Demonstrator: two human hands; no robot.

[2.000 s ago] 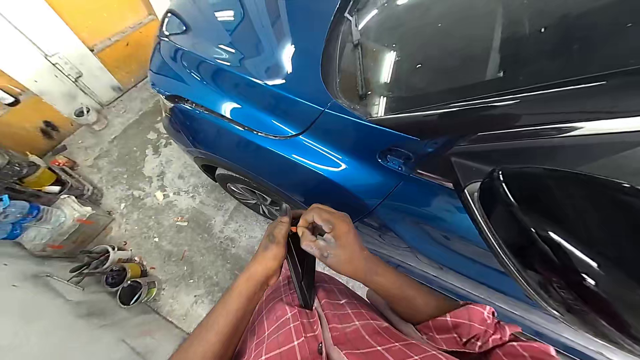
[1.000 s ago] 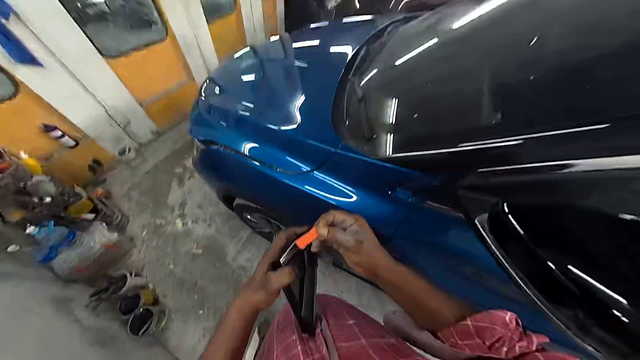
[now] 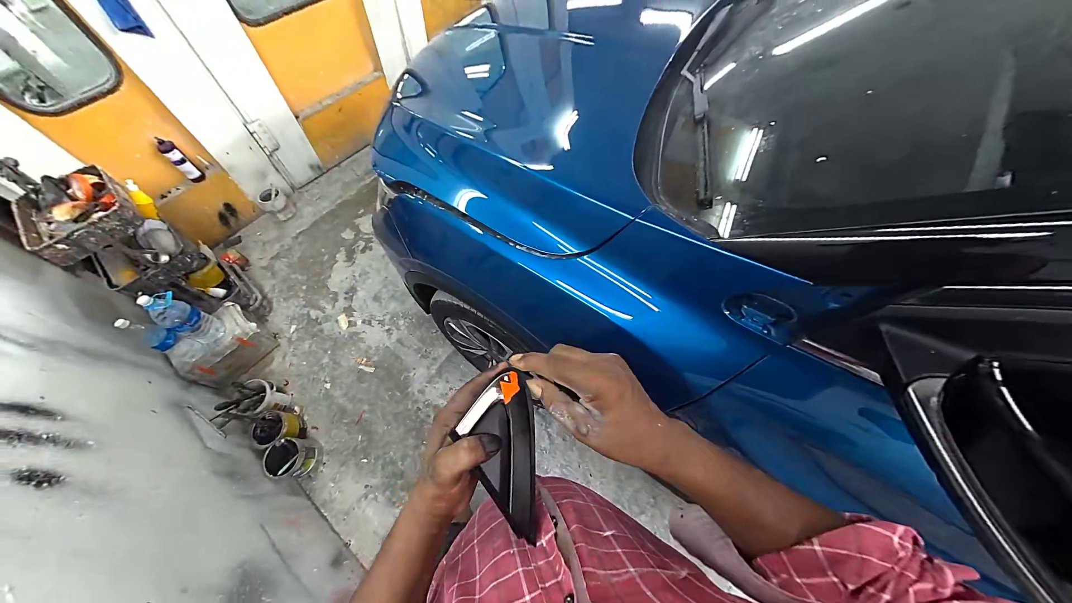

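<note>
My left hand (image 3: 456, 461) grips a black triangular trim piece (image 3: 521, 456) by its side, its thumb lying on the face. A silvery-white strip runs along the piece's upper left edge, and a small orange tab (image 3: 509, 387) sits near its upper end. My right hand (image 3: 586, 398) has its fingertips at that upper end, beside the orange tab; whether they pinch the trim is hard to tell. Beyond both hands stands a blue car (image 3: 536, 285), with a round recess (image 3: 760, 314) in its front side panel.
A black side mirror (image 3: 1005, 444) juts out at the right. Water bottles (image 3: 180, 316), dirty paint cans (image 3: 289, 456) and a crate of supplies (image 3: 50, 226) stand along the left. A grey surface (image 3: 126, 469) fills the lower left, and yellow-and-white doors (image 3: 322, 59) rise behind.
My right hand's fingers have shifted from the orange piece to the trim's upper end. The orange, held out in my fingers a second ago, now lies against the trim. The trim's face is turned more into view.
</note>
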